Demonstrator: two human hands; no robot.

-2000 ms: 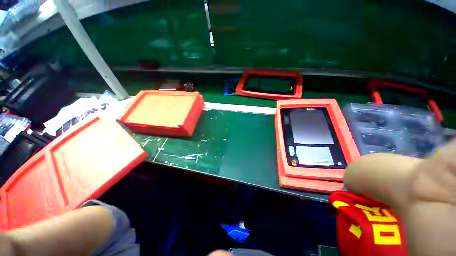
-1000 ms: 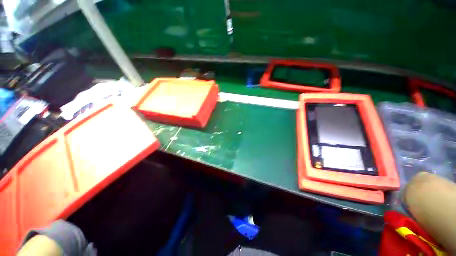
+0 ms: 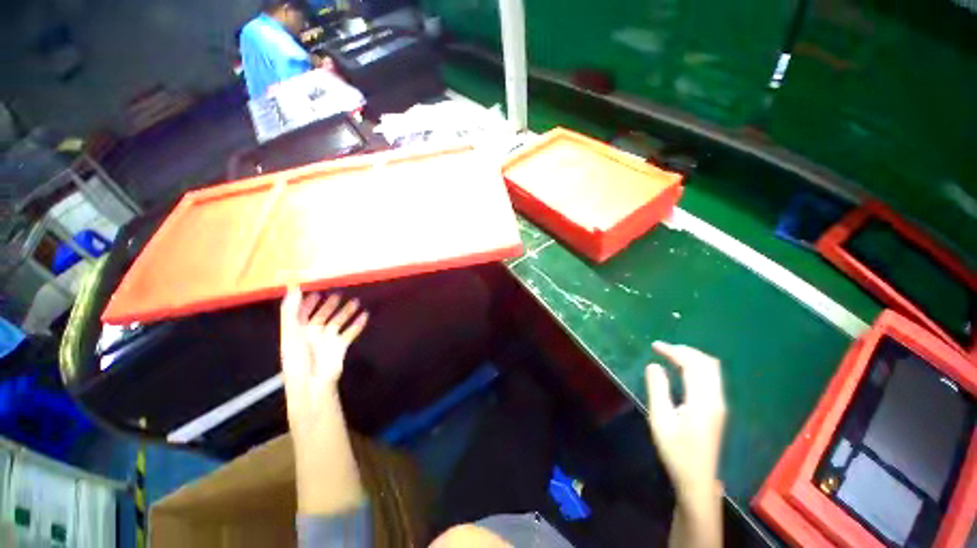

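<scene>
A large orange-red tray point(image 3: 375, 219) with raised dividers lies over a black stack at the left. My left hand point(image 3: 324, 340) is at its front edge, palm up with fingers apart; I cannot tell if the fingertips touch it. My right hand point(image 3: 688, 407) is over the bench's front edge, fingers curled and apart, holding nothing. At the right, a tablet assembly point(image 3: 900, 444) with black frame, grey panel and white-silver block lies in a red foam tray point(image 3: 798, 471). Smaller red trays point(image 3: 600, 193) are stacked on the bench.
The green bench point(image 3: 686, 305) has a front edge running diagonally. A dark tablet in a red frame point(image 3: 905, 268) lies at the back right. A brown cardboard box point(image 3: 230, 498) is below at the left. A person in blue point(image 3: 270, 54) is at the back left.
The view has swung left, so the bench items sit further right. Both hands now show fully; the left is at the large tray's front edge and the right is over the bench edge.
</scene>
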